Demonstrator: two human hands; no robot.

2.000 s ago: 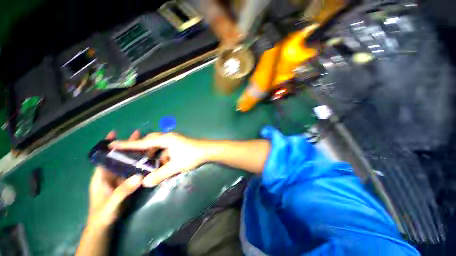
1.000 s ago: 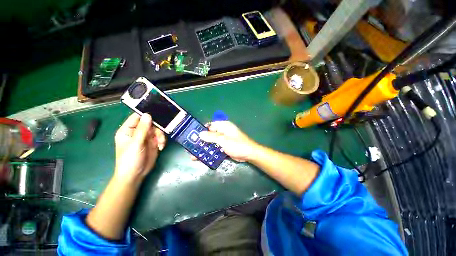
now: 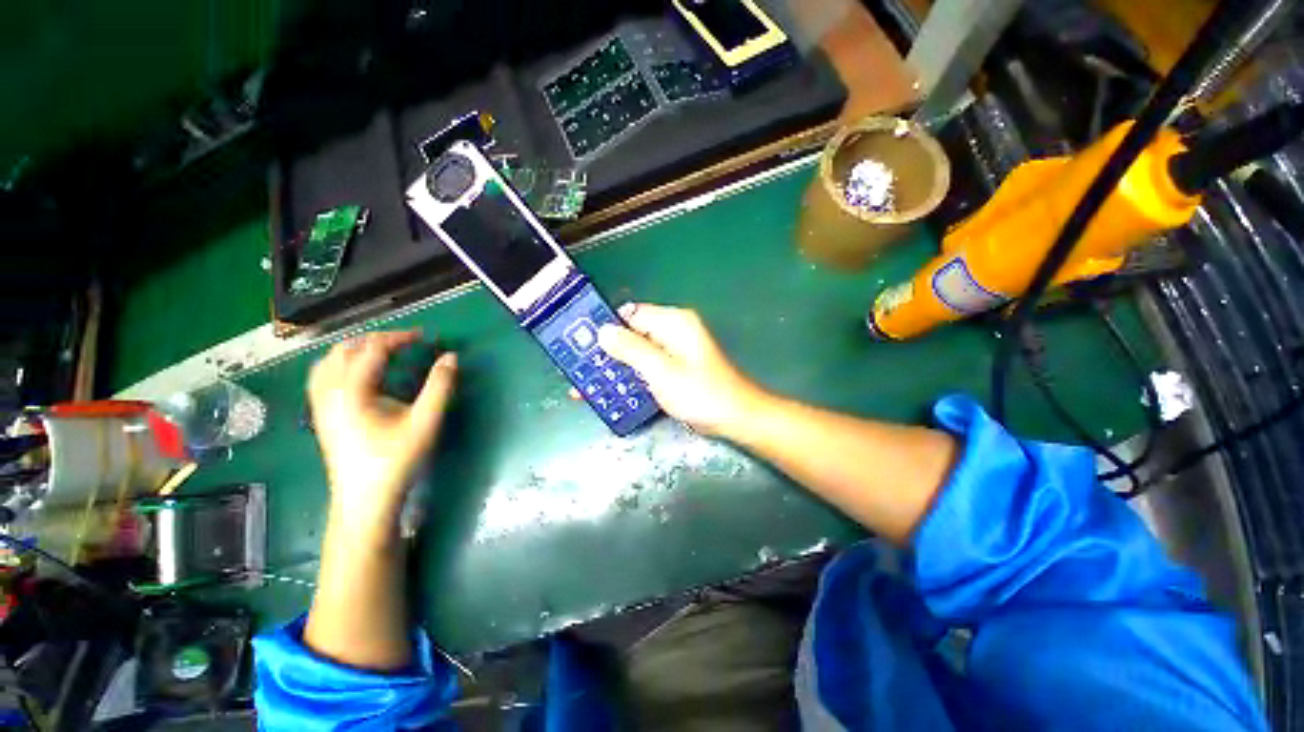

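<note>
An open flip phone [image 3: 504, 252] is held above the green mat, its pale-framed screen half up and to the left, its blue keypad half down and to the right. My right hand [image 3: 682, 368] grips the keypad half by its right edge, with the thumb over the keys. My left hand [image 3: 375, 422] is bare and holds nothing; its thumb and fingers are apart, to the left of the phone and not touching it.
A black foam-lined tray [image 3: 415, 200] with circuit boards and keypad boards lies behind. A brown cup [image 3: 844, 236] with white contents and an orange electric screwdriver [image 3: 987, 258] with black cable are to the right. A solder wire reel [image 3: 208, 536] and clear container [image 3: 229, 415] are at left.
The phone was closed or partly closed, then open in both hands. My left hand has since let go of the screen half and moved away from it. My right hand still holds the phone.
</note>
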